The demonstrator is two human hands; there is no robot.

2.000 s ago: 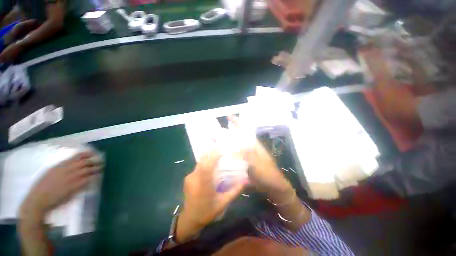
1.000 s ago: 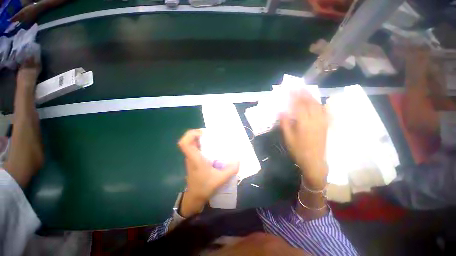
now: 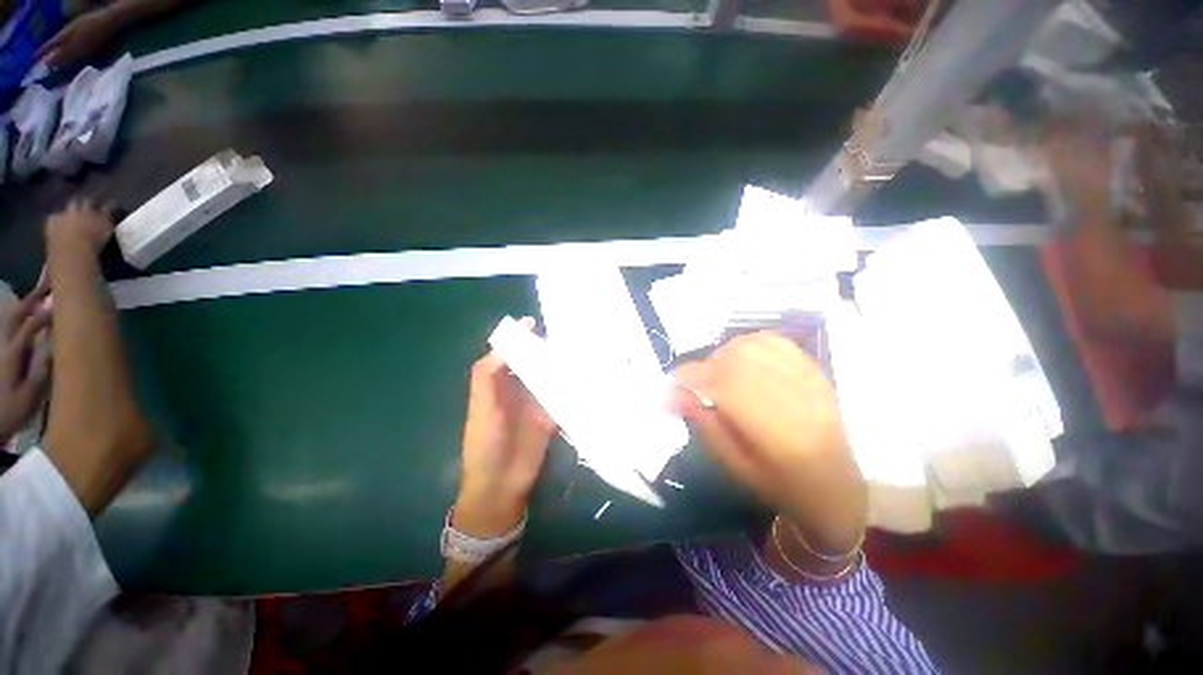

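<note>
My left hand (image 3: 499, 429) holds a slim white retail box (image 3: 574, 409), tilted, its upper end by my fingertips. My right hand (image 3: 772, 409) is just right of the box, fingers bent together near its side; glare hides whether they hold anything. A bright white stack (image 3: 594, 310) lies behind and under the held box. A loose pile of white leaflets (image 3: 785, 251) lies beyond my right hand. Small white bits lie on the green surface below the box.
A large overexposed stock of cartons (image 3: 943, 356) stands at right. A slanting metal post (image 3: 910, 99) rises behind it. An open carton (image 3: 185, 211) lies on the far lane at left, near a neighbour's arm (image 3: 99, 356). Bagged items (image 3: 86, 112) lie upper left.
My right hand has come back from the leaflet pile to beside the box. The box in my left hand is now tilted. The neighbour's hand at left has moved off the bagged items.
</note>
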